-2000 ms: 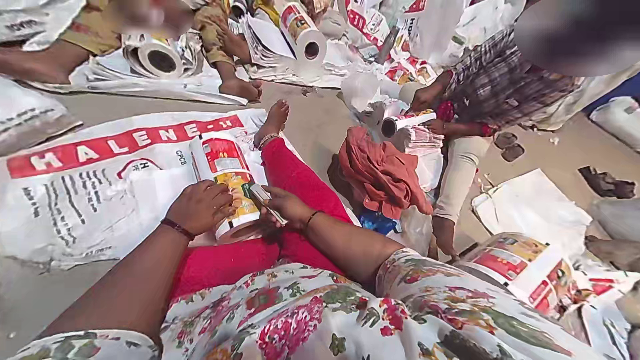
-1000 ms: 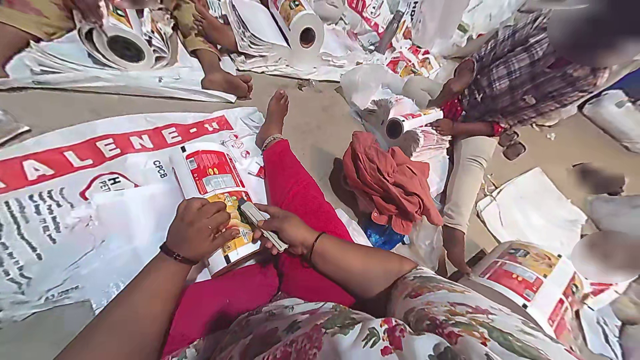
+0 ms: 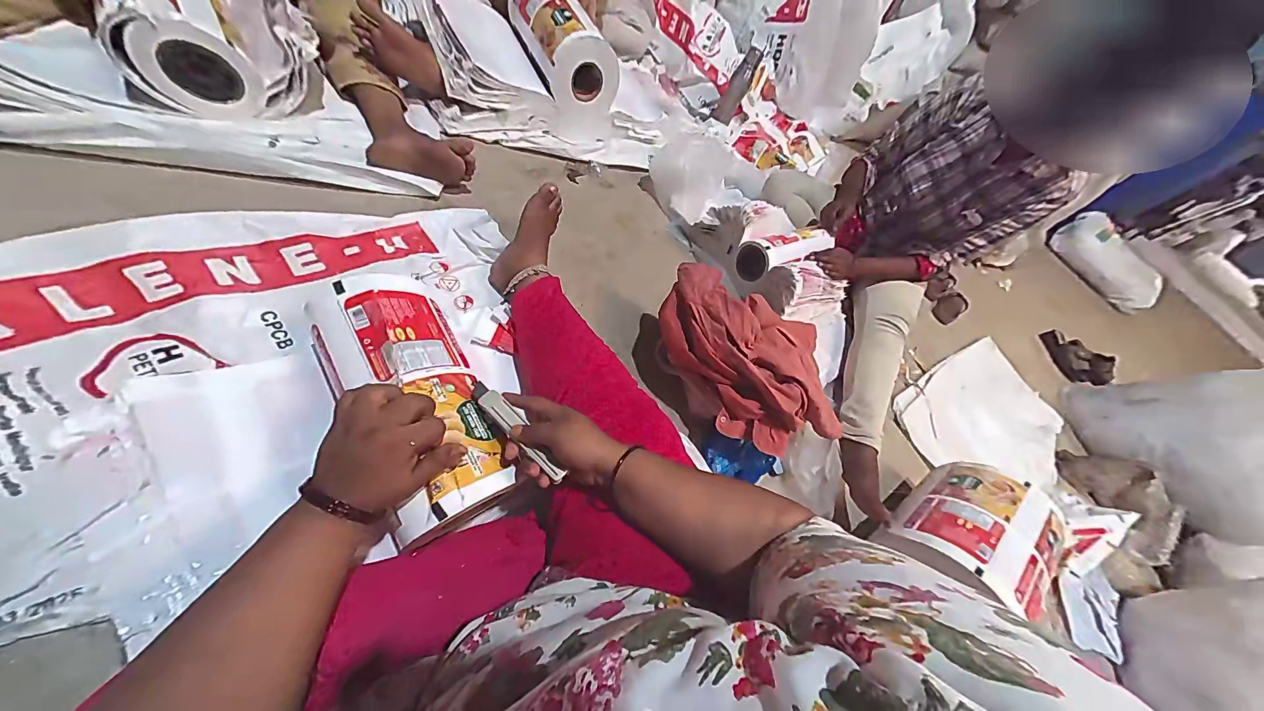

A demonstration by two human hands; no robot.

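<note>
Between my legs lies a roll of printed plastic packaging film, red and yellow with white edges. My left hand rests on its left side with the fingers curled; whether they pinch the film's edge cannot be told. In my right hand is a slim grey utility knife, its dark front end over the yellow part of the film. The blade itself cannot be made out. White sheets lie left of the roll, on a large white plastic sack with a red printed band.
A rust-coloured cloth lies right of my leg, beside blue plastic. Another printed film roll stands at my right. A person in a checked shirt holds a small film roll. More rolls and a person's bare foot are ahead.
My hands stay at the roll, the knife still in my right hand. The checked-shirted person remains beside the small roll.
</note>
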